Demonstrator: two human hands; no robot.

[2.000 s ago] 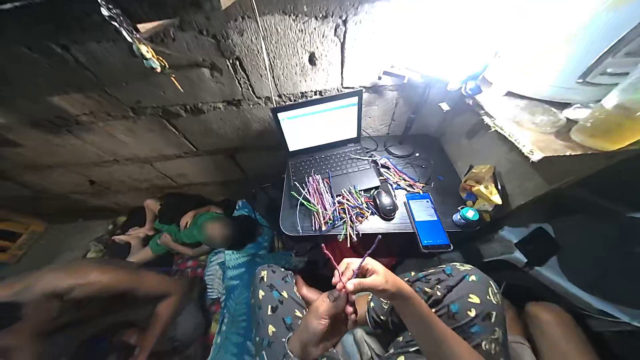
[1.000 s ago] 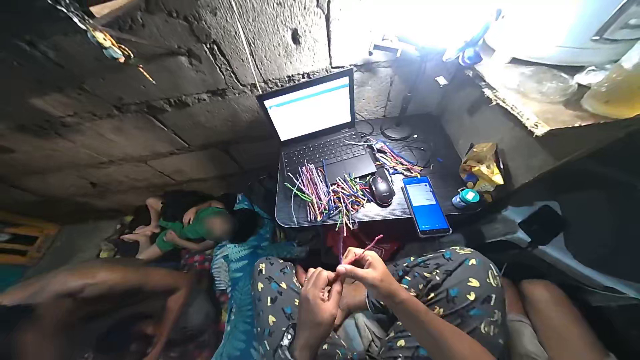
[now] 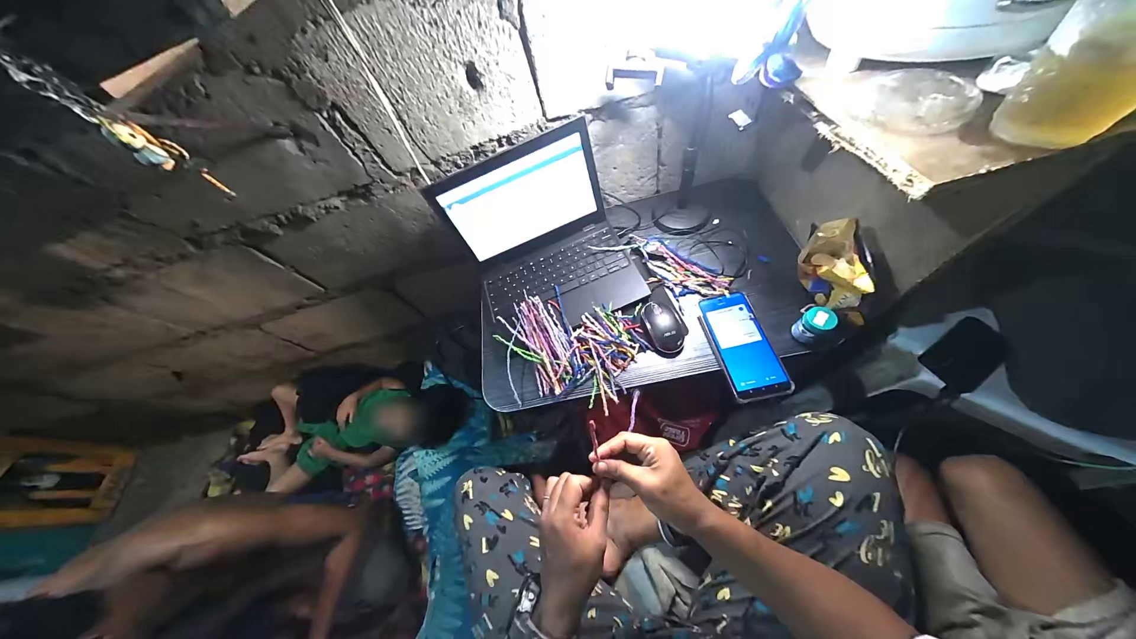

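Note:
Above my lap, my right hand [image 3: 652, 475] pinches a thin reddish twisted cord [image 3: 594, 437] between thumb and fingertips. My left hand [image 3: 571, 528] is just below and left of it, its curled fingers close together at the cord's lower part, which the fingers hide. A pale purple strand end [image 3: 634, 410] rises behind my right hand. On the black table [image 3: 763, 257] lie bundles of similar multicoloured twisted cords: one [image 3: 546, 346] at the laptop's front corner, another [image 3: 608, 346] beside the mouse, and a third [image 3: 683, 266] behind the mouse.
An open laptop [image 3: 568, 275], a black mouse [image 3: 663, 324], a smartphone [image 3: 745, 346], a small teal-lidded jar [image 3: 815, 325] and a yellow packet [image 3: 836, 266] are on the table. A lamp stand [image 3: 685, 191] is behind. One person lies at the left; other people's limbs are at both sides.
The two cord ends that spread apart in a V above my hands now stand closer to upright. My left hand has lowered slightly relative to my right.

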